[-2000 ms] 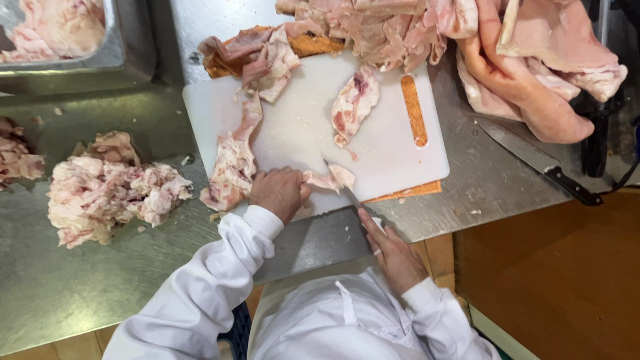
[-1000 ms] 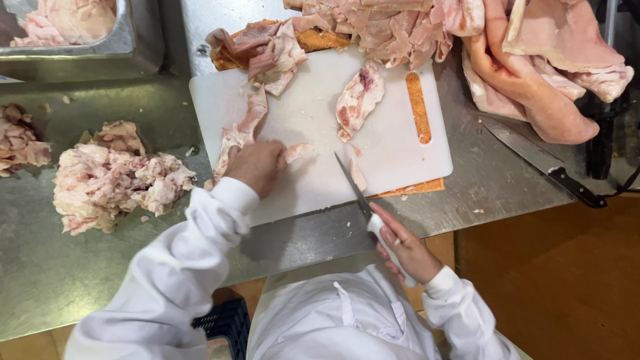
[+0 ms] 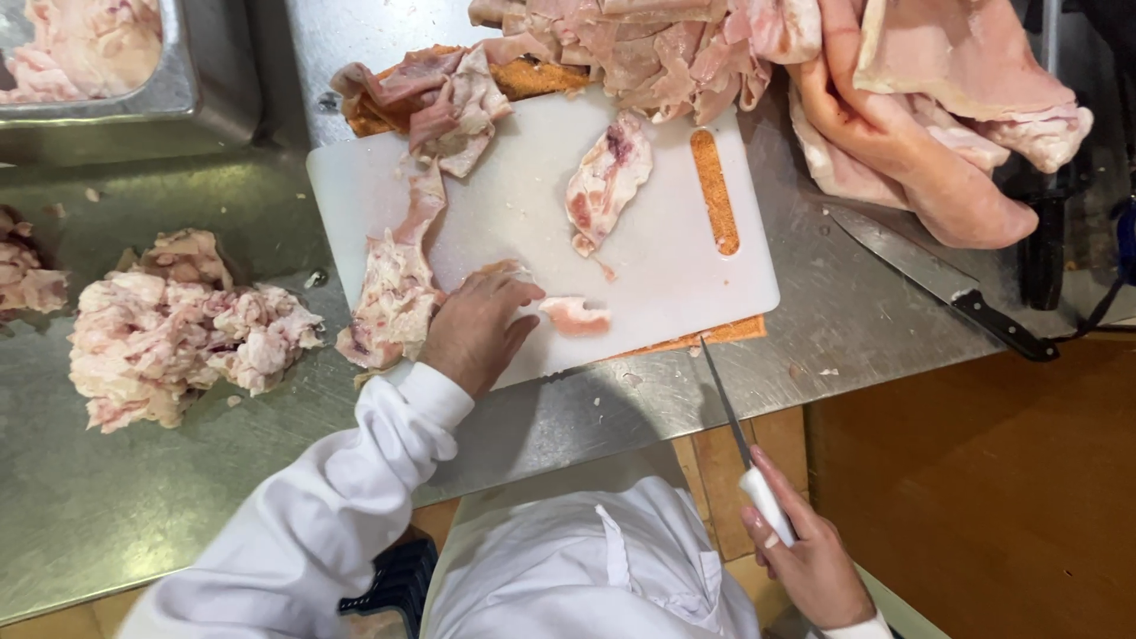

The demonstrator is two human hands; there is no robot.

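My left hand (image 3: 479, 328) rests on the white cutting board (image 3: 515, 204), fingers spread, beside a small pale piece of meat (image 3: 577, 316). Whether its fingertips touch another bit beneath them is hard to tell. My right hand (image 3: 803, 541) grips the white handle of a boning knife (image 3: 728, 408); the blade points up toward the board's lower edge. A fatty meat piece with red spots (image 3: 611, 182) lies at the board's upper middle. Along the left side runs a long strip of skin and fat (image 3: 395, 284), and folded skin (image 3: 457, 111) covers the upper left corner.
A heap of fatty trimmings (image 3: 177, 328) lies left of the board, below a steel pan (image 3: 213, 80) of meat. Sliced skin (image 3: 648, 44) is piled behind the board. Large skin-on pieces (image 3: 923, 142) lie at the right, near a black-handled knife (image 3: 941, 275) on the steel table.
The right hand and its knife have moved off the board toward me. The left hand moved left, then back right a little. A small piece beneath the hands two seconds ago now lies uncovered.
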